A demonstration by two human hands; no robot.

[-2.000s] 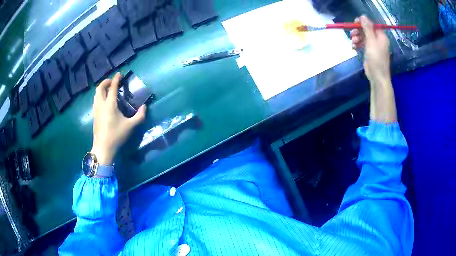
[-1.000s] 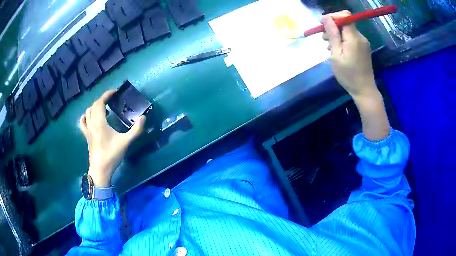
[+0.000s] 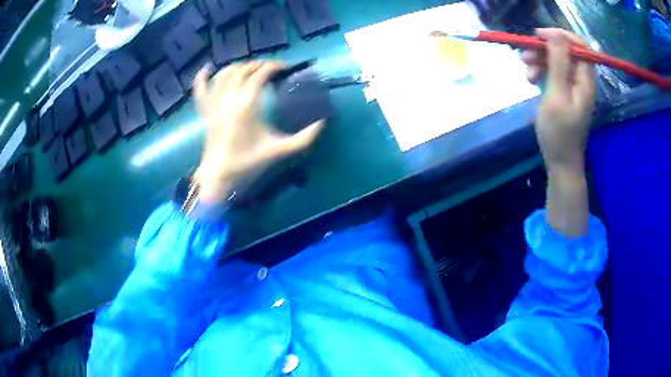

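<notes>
My left hand [image 3: 243, 121] is blurred, over the green bench left of the white sheet. Its thumb and fingers are spread around a blurred dark part [image 3: 302, 99]; I cannot tell whether they grip it. My right hand [image 3: 563, 92] holds a long red-handled brush [image 3: 508, 38] above the white sheet [image 3: 412, 110]. The brush's tip is beside a yellow patch [image 3: 452, 55] on the sheet. A thin dark tool [image 3: 347, 82] lies at the sheet's left edge, partly hidden behind the dark part.
Flat black covers [image 3: 132, 110] lie in rows along the back left of the green bench [image 3: 103, 235]. Darker black parts [image 3: 43, 221] stand at the far left. The bench's front edge runs before my lap. A round pale object [image 3: 125, 26] shows at the upper left.
My left hand has moved right, towards the white sheet, and the dark part now shows beside the thin tool. The brush tip has moved to the upper left of the yellow patch.
</notes>
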